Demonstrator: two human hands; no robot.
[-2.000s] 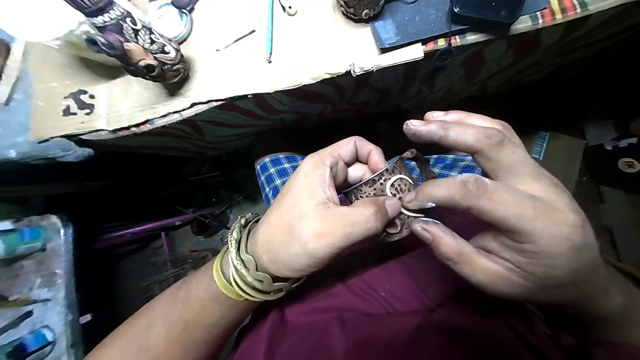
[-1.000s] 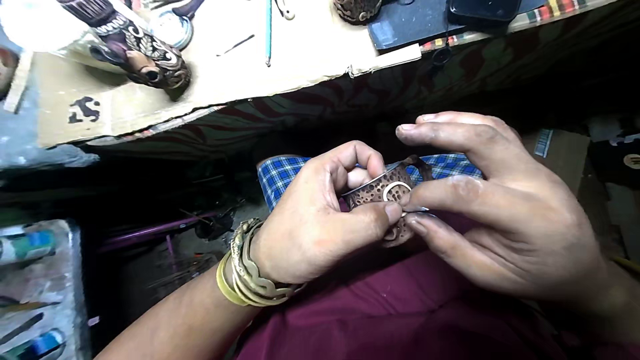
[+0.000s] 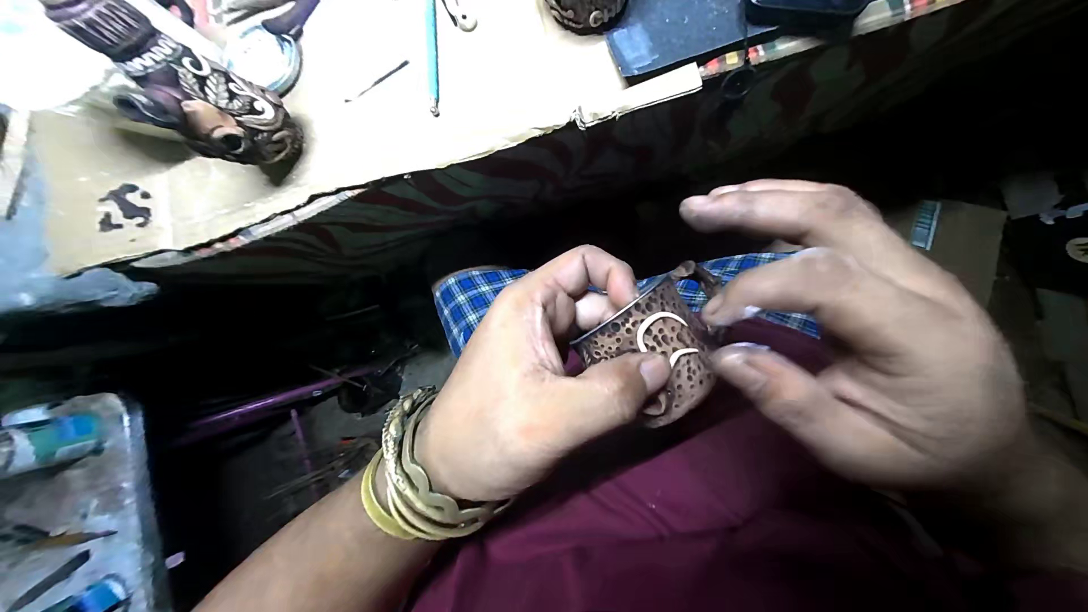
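A small brown cup (image 3: 663, 340) with a pitted surface, a metallic-looking rim and pale curved strips sits over my lap. My left hand (image 3: 544, 374) grips it, fingers inside the rim and thumb on the outer wall. Two pale arcs show on the wall, the lower one beside my left thumb. My right hand (image 3: 858, 340) is at the cup's right side, its thumb and index finger apart, with whitish material on their tips. Whether those fingertips touch the cup I cannot tell. A dark branch-like handle stands out at the cup's upper right.
On the cardboard-covered table (image 3: 510, 93) lie a blue thin-handled tool (image 3: 433, 59), a dark thin stick (image 3: 378, 81) and a carved figure-like piece (image 3: 212, 110). A round tin (image 3: 263, 58) and a dark blue board (image 3: 680, 34) are near them. A stained tray (image 3: 85, 501) holds paint tubes at lower left.
My right thumb and index finger have moved right, away from the pale strips, and spread apart. The lower arc shows more plainly now. My left hand still holds the cup.
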